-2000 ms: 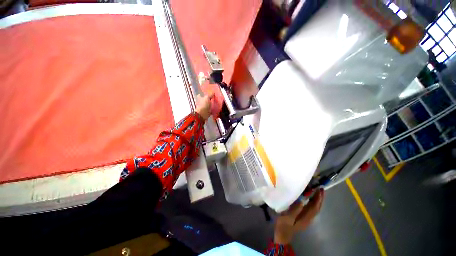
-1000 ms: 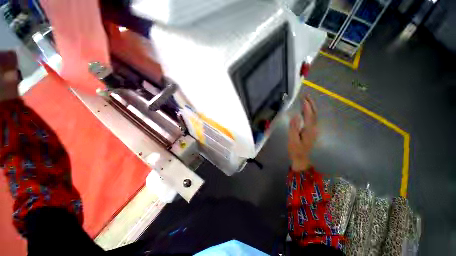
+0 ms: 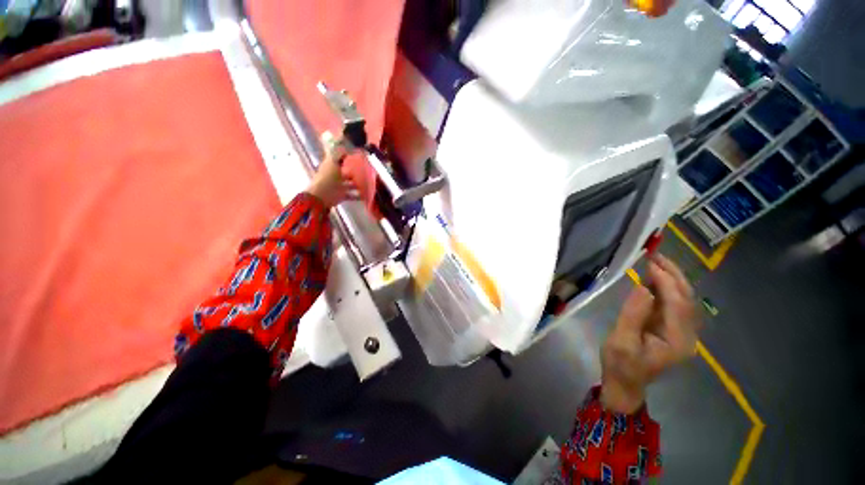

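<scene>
Red-orange cloth (image 3: pixel 133 208) lies flat on the white-edged table at the left. A pale machine crossbar (image 3: pixel 275 142) runs across its right side, and more cloth (image 3: pixel 327 43) hangs beyond. My left hand (image 3: pixel 334 180) is at the crossbar, just below a small metal bracket (image 3: pixel 343 106); its fingers are partly hidden, so its grip is unclear. My right hand (image 3: pixel 654 332) is raised with nothing visible in it, fingers bent, right of the touch screen (image 3: pixel 602 227). Its fingertips are close to the red emergency stop (image 3: pixel 653 242); contact is unclear.
The white spreading machine (image 3: pixel 503 189) stands right of the crossbar. The crossbar's metal end plate (image 3: pixel 365 332) juts past the table edge. A shelf rack (image 3: pixel 759 156) stands at the upper right. Yellow lane lines (image 3: pixel 730 384) mark the grey floor.
My left hand has moved from the far left to the crossbar by the bracket. My right hand stays beside the screen, now nearer the emergency stop. The view has turned, and the wrapped rolls are out of view.
</scene>
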